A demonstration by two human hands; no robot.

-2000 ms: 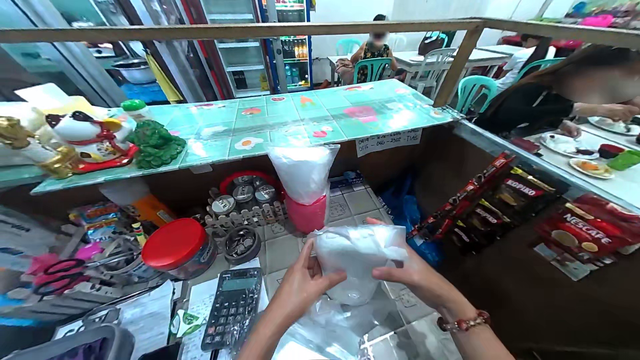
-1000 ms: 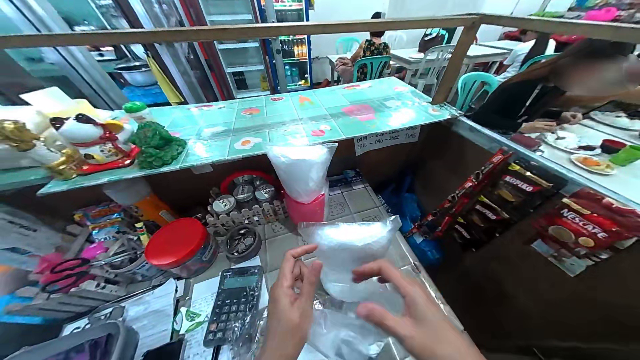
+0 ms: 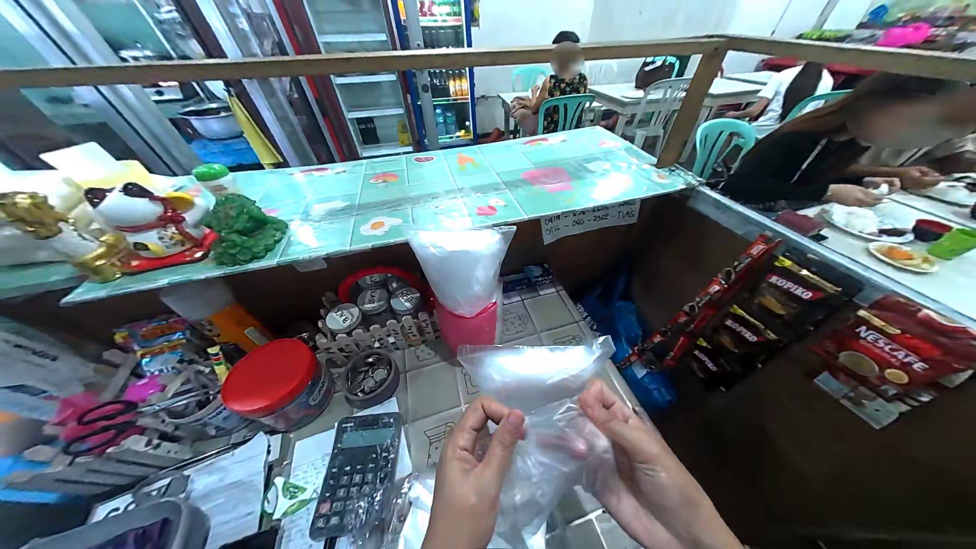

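Between my two hands is a clear plastic bag [image 3: 545,450], pinched near its top. My left hand [image 3: 480,450] holds one side between thumb and fingertips; my right hand [image 3: 621,442] grips the other side. Just beyond them a filled clear plastic bag [image 3: 534,374] rests on the tiled counter, its lower part hidden behind the held bag. Farther back, another white-looking plastic bag [image 3: 461,263] stands upright in a pink container [image 3: 469,328]. A black calculator [image 3: 358,473] lies left of my left hand, beside crumpled clear plastic.
A red-lidded jar [image 3: 274,381], a bowl of coins [image 3: 371,377] and scissors [image 3: 107,423] are at left. A raised tiled ledge [image 3: 457,183] crosses ahead, with a lucky cat figurine [image 3: 152,221]. Coffee packets [image 3: 892,351] hang at right. A person [image 3: 808,160] sits beyond the partition.
My hands have left the filled bag, which they held two seconds ago. It now stands beyond them, and a thin clear bag is between my fingers.
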